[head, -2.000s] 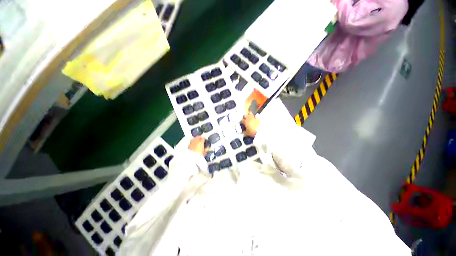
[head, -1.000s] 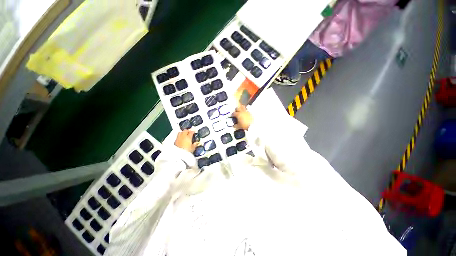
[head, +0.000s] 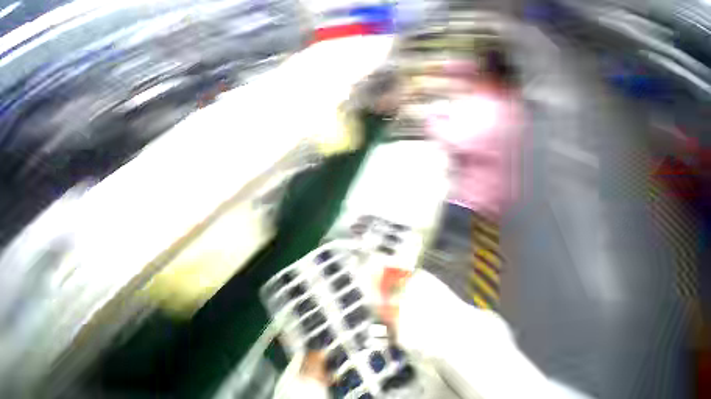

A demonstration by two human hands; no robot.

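A white parts tray (head: 318,277) with rows of small dark parts (head: 310,320) lies in front of me, blurred and low in the picture. My left hand (head: 313,366) is at the tray's left edge, small and blurred, partly hidden by the sleeve. My right hand (head: 387,305) is at the tray's right side, also blurred, close below an orange-red patch (head: 394,277). Whether either hand's fingers hold a part cannot be told.
A neighbouring tray with dark parts (head: 390,238) and a white sheet (head: 401,175) lie beyond. A person in pink (head: 483,148) stands farther ahead. A dark green surface (head: 316,200), a raised white shelf (head: 210,148) and yellowish sheet (head: 210,249) are left. Yellow-black tape (head: 485,265) marks the floor.
The view has swung up and forward and is blurred. The tray and hands now sit lower in the picture; more of the shelf and the person in pink shows.
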